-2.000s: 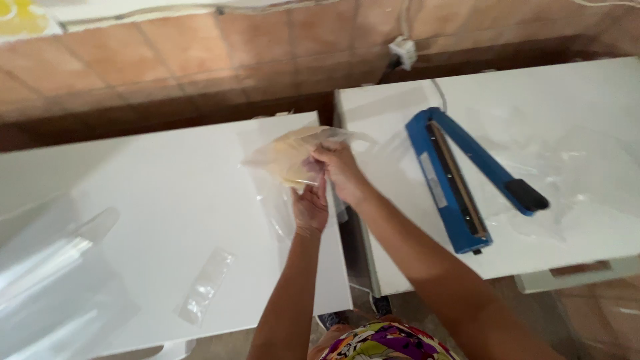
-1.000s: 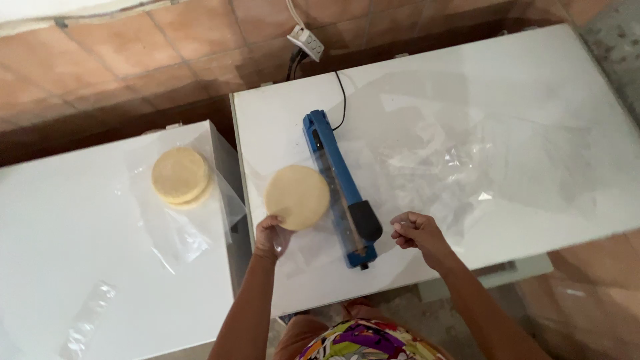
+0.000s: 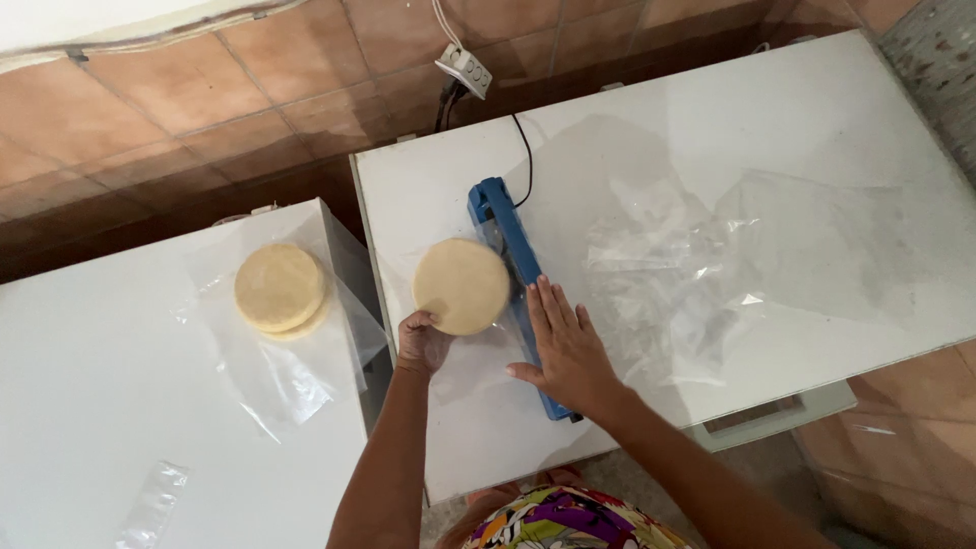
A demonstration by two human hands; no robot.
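My left hand (image 3: 424, 345) grips the lower left edge of a round, pale yellow disc (image 3: 462, 287), thumb on top; clear plastic shows around the disc. The disc lies just left of a blue impulse sealer (image 3: 521, 244), whose arm is lowered over its base. My right hand (image 3: 568, 343) lies flat on the end of that arm, palm down, fingers pointing toward the wall. Part of the sealer is hidden under this hand. On the left table, more pale discs (image 3: 279, 288) are stacked on a clear plastic bag (image 3: 293, 393).
Clear plastic bags (image 3: 671, 290) are spread on the right table (image 3: 793, 99). A small clear bag (image 3: 155, 503) lies on the left table (image 3: 69, 366). A gap separates the tables. A black cord (image 3: 528, 156) runs behind toward a power strip (image 3: 465, 70) by the tiled wall.
My right hand has moved left onto the sealer's arm since one second ago. Two seconds ago, both hands were at a plastic bag over the left table, and the sealer's arm was raised.
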